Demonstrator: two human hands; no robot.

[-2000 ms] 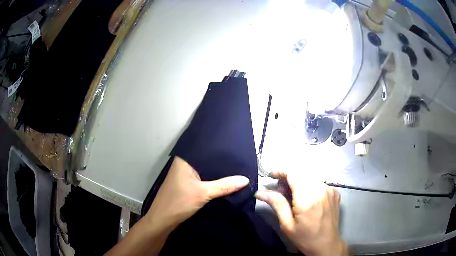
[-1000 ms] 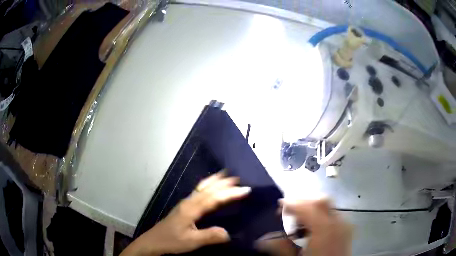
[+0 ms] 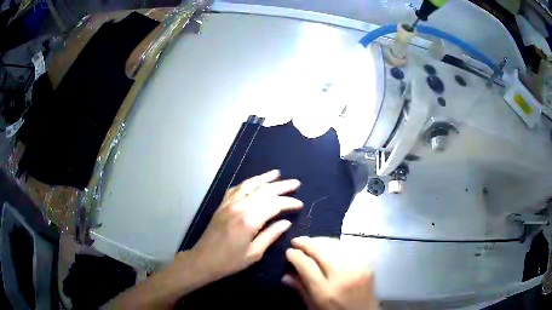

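A dark garment panel (image 3: pixel 296 157) lies on the white table in front of the sewing machine (image 3: pixel 460 139). Its folded band with pale stitch lines (image 3: pixel 233 157) runs along the left edge. A thin pale line shows on the cloth between my hands. My left hand (image 3: pixel 251 218) lies flat on the panel with its fingers spread. My right hand (image 3: pixel 330 272) is at the lower middle, its fingertips on the cloth near my left hand; whether they pinch it is not clear. The panel's upper right edge reaches beside the needle area (image 3: pixel 375 160), which is partly lost in glare.
Black cut pieces (image 3: pixel 78 115) lie on plastic-wrapped cardboard at the left. A blue hose (image 3: pixel 454 39) arches over the machine. A green-and-black tool (image 3: pixel 427 9) stands in a cream fitting (image 3: pixel 399 45). A glaring white lamp is left of the machine head.
The panel was folded over and is now opened out flat, reaching the needle area. My left hand has moved up onto it. My right hand has moved left. The green-and-black tool has come into view.
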